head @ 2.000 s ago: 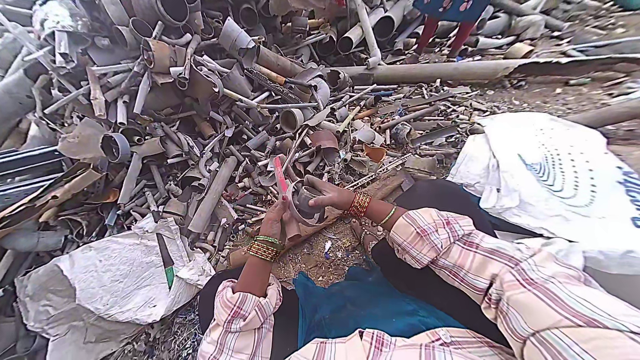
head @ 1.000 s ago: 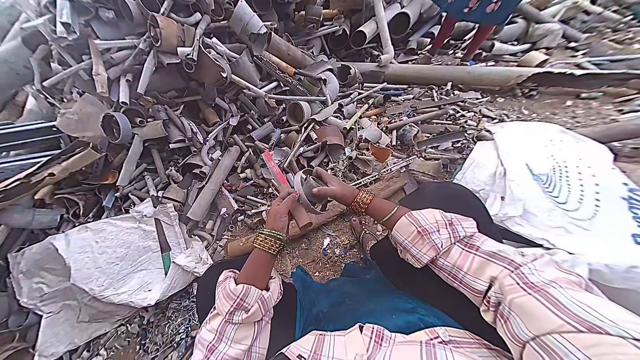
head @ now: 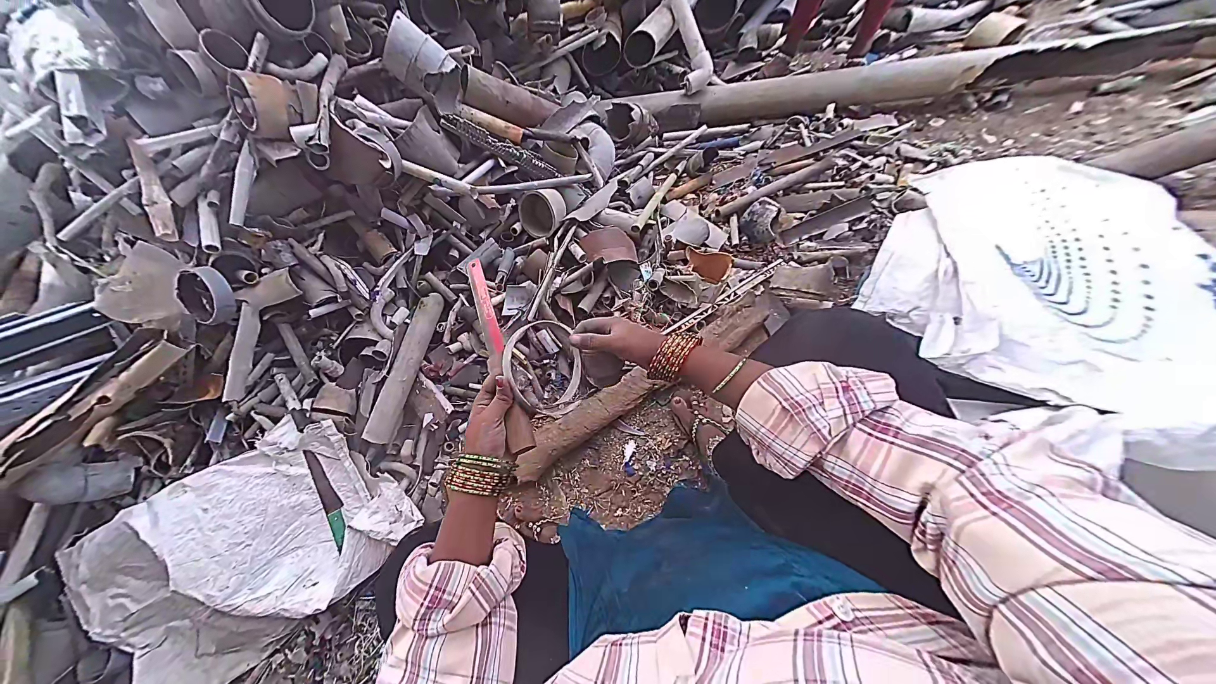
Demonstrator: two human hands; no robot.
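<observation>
My left hand point(head: 489, 418) holds a flat strip, red at its upper part point(head: 484, 306) and brown at the lower end. A thin grey ring point(head: 511, 366), which looks like a slice of pipe, stands over a wooden log point(head: 589, 427). The fingers of my right hand point(head: 613, 340) pinch the ring's right edge, and its left edge touches the strip near my left fingers. Behind both hands lies a heap of scrap pipe pieces point(head: 413, 366).
White woven sacks lie at the left point(head: 228, 532) and right point(head: 1054, 256); a dark blade-like piece with a green end point(head: 328, 503) rests on the left one. A long pipe point(head: 817, 92) crosses the back. Another person's legs point(head: 869, 24) show at the top. Blue cloth point(head: 693, 560) covers my lap.
The ring has turned so that its round opening now faces me. My right hand has moved from around it to its right edge, and the red strip stands more upright than one second ago.
</observation>
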